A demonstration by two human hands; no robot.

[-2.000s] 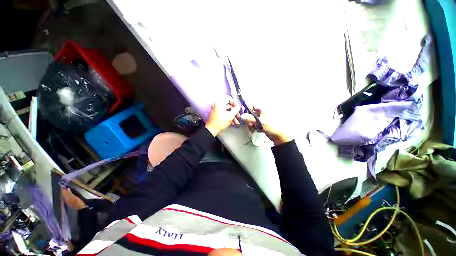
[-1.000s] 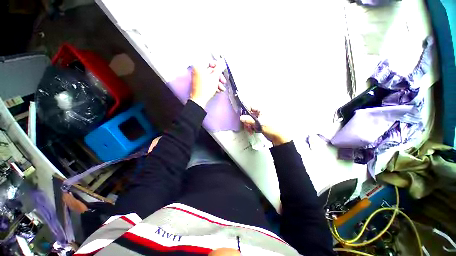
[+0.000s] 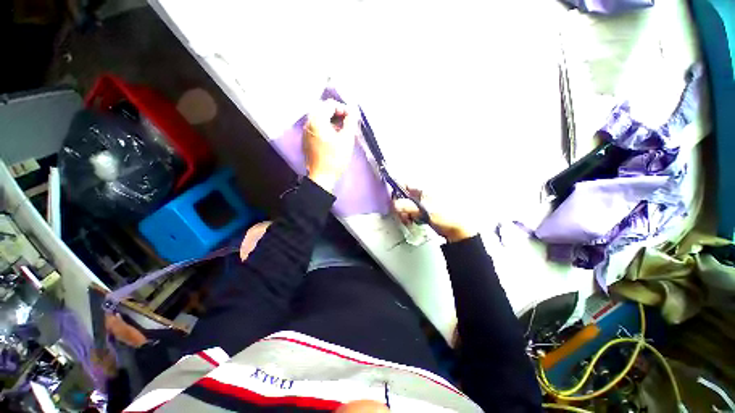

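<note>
A lilac fabric piece (image 3: 360,189) lies flat at the near left edge of the white table (image 3: 451,97), partly bleached by glare. My left hand (image 3: 329,141) is on the fabric with its fingers curled; whether it grips the cloth is hard to tell. My right hand (image 3: 423,214) holds the black shears (image 3: 375,149) by the loops. The long blades point away from me, along the right side of the fabric, just right of my left hand. Small pale scraps (image 3: 414,235) lie below my right hand.
A crumpled lilac pile (image 3: 600,202) with a black item lies at the table's right. A dark line crosses the table beyond. Left of the table are a blue stool (image 3: 193,218), a red crate (image 3: 165,121) and a black plastic bag (image 3: 105,157). Yellow hose (image 3: 592,387) is at lower right.
My left hand has moved away from beside my right hand, up and left onto the fabric, and more lilac shows. The shears and my right hand have shifted only slightly.
</note>
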